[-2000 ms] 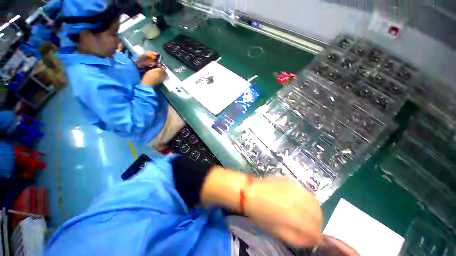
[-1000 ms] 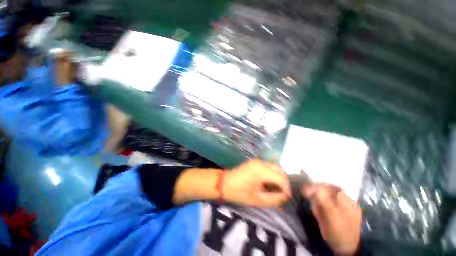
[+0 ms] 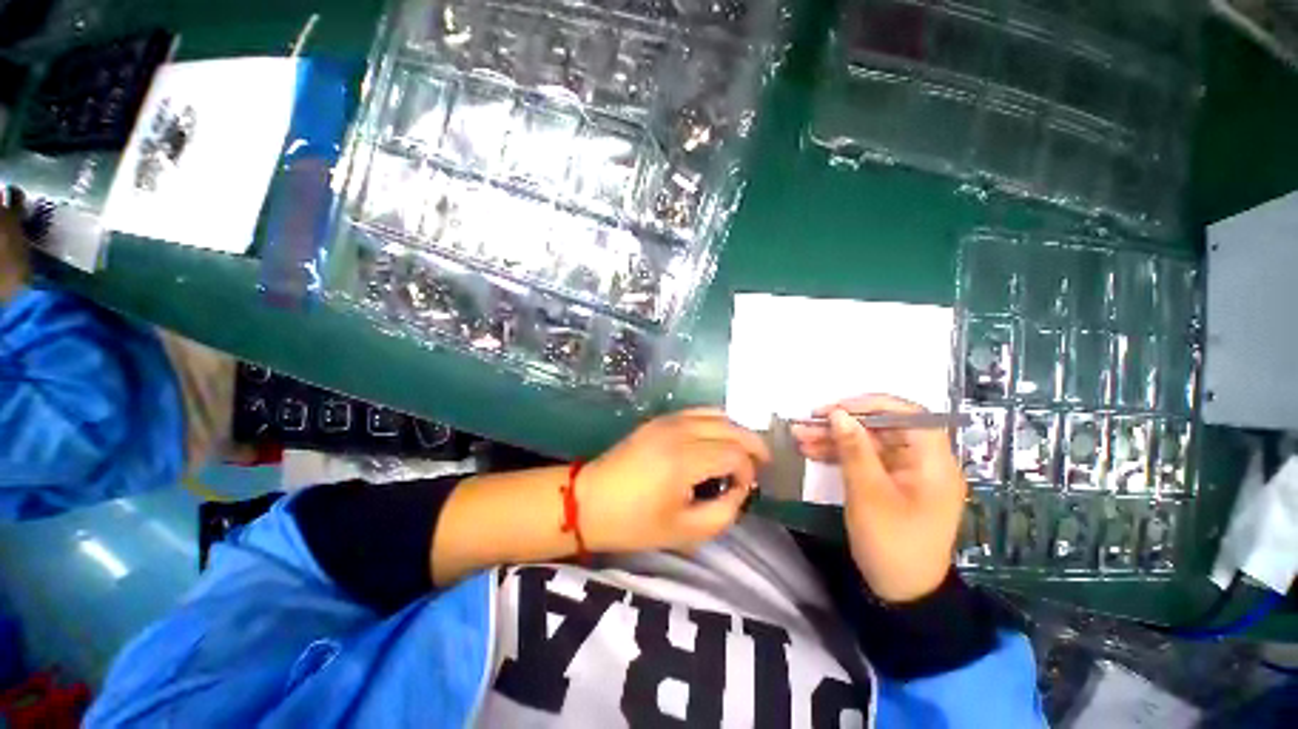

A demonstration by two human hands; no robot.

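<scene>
My left hand (image 3: 676, 481), with a red band at the wrist, has its fingers curled around a small dark part (image 3: 712, 489). My right hand (image 3: 900, 491) holds slim grey tweezers (image 3: 911, 420) with the tips pointing left, towards my left hand. Both hands are over the near edge of a white sheet (image 3: 840, 356). A small brown-grey patch (image 3: 783, 459) lies between the hands at the sheet's near left corner. I cannot tell whether the tweezer tips touch anything.
A large clear parts tray (image 3: 520, 185) is at left. A smaller blister tray (image 3: 1078, 406) is right of the sheet, with empty clear trays (image 3: 996, 100) behind it. A white box (image 3: 1253, 313) stands far right. At far left are a neighbour's blue sleeve (image 3: 86, 399), white sheet (image 3: 207, 154) and black tray (image 3: 97, 88).
The view has swung right, bringing the smaller tray and white box clearly into view. The neighbour has moved towards the left rim. The tweezers in my right hand now show clearly.
</scene>
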